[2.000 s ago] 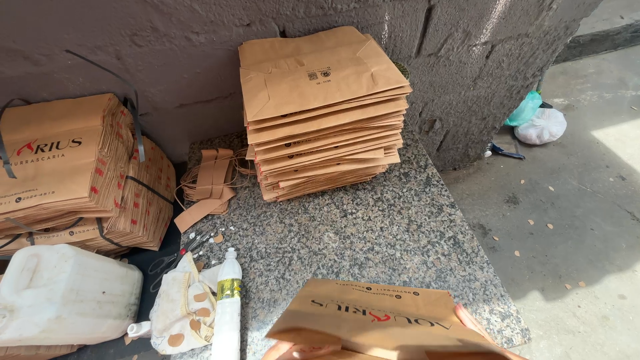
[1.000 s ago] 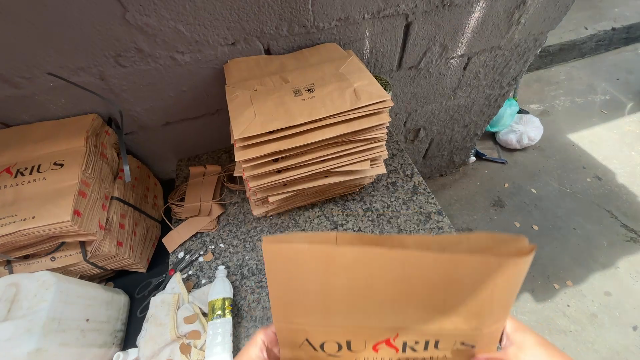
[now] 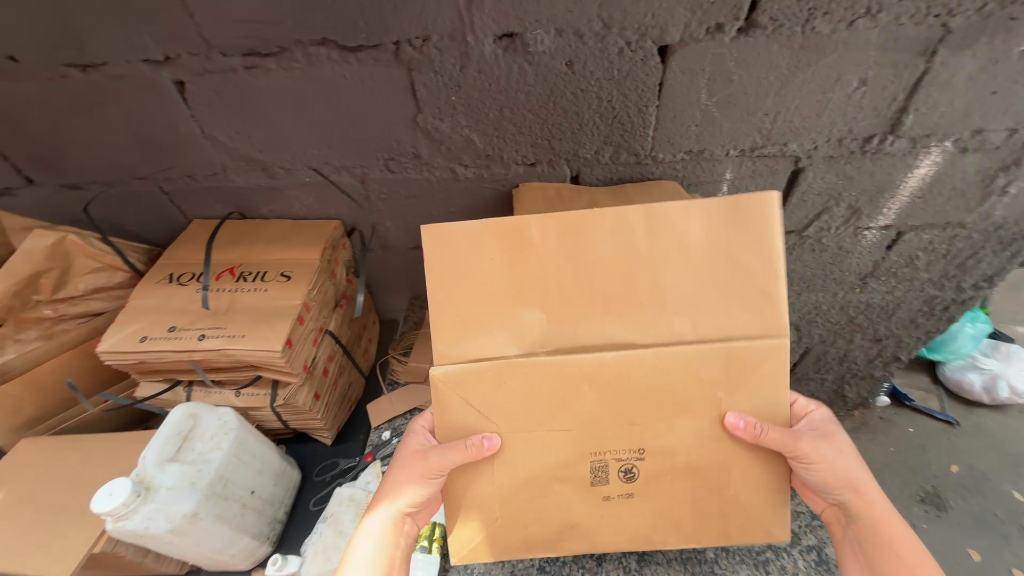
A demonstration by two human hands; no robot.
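A flat, folded brown kraft paper bag (image 3: 612, 400) is held up in front of me, its folded bottom panel facing me with small printed marks on it. My left hand (image 3: 420, 464) grips its left edge, thumb on the front. At the right edge my right hand (image 3: 808, 448) holds it the same way, fingers behind the paper. Behind the bag's top edge shows part of a stack of brown paper bags (image 3: 600, 194), mostly hidden. Loose paper handles with cord (image 3: 400, 400) lie just left of the held bag.
Strapped bundles of printed paper bags (image 3: 232, 312) stand at left. Nearer are a white plastic jerrycan (image 3: 216, 488), scissors (image 3: 340, 472), a stained cloth (image 3: 340, 520) and a partly hidden bottle (image 3: 428, 552) by the granite top (image 3: 808, 544). A block wall (image 3: 520, 104) rises behind; plastic bags (image 3: 984, 368) lie at right.
The held bag has been raised and turned, so its bottom panel shows instead of the large printed logo. It now covers most of the stack behind. The view has shifted left and up.
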